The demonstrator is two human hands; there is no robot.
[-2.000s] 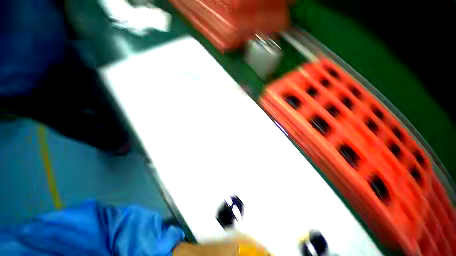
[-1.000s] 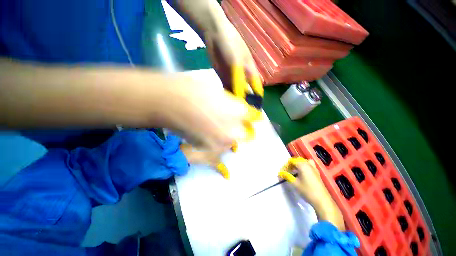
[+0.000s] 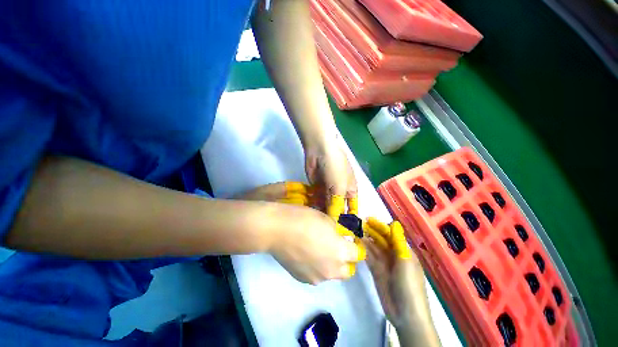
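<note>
A black watch body (image 3: 350, 224) is held above the white mat (image 3: 261, 301) by another person's yellow-cotted fingers. My right hand (image 3: 396, 278) is just right of it, palm showing, fingers apart and empty. My left hand (image 3: 274, 192) is behind the other person's forearm; only part of it and its yellow cots show, and its grasp is hidden. A second black watch body (image 3: 319, 331), with a white patch on it, lies on the mat near the bottom edge.
Another person in blue (image 3: 135, 74) leans in from the upper left, both bare forearms across the mat. A red pocketed tray (image 3: 498, 237) of black units lies at the right. Stacked red trays (image 3: 389, 61) and a pair of whitish bottles (image 3: 393, 129) stand beyond the mat.
The other person's hands have moved down and nearer with a watch body. My right hand has moved inward and opened; the thin dark item at its fingers no longer shows.
</note>
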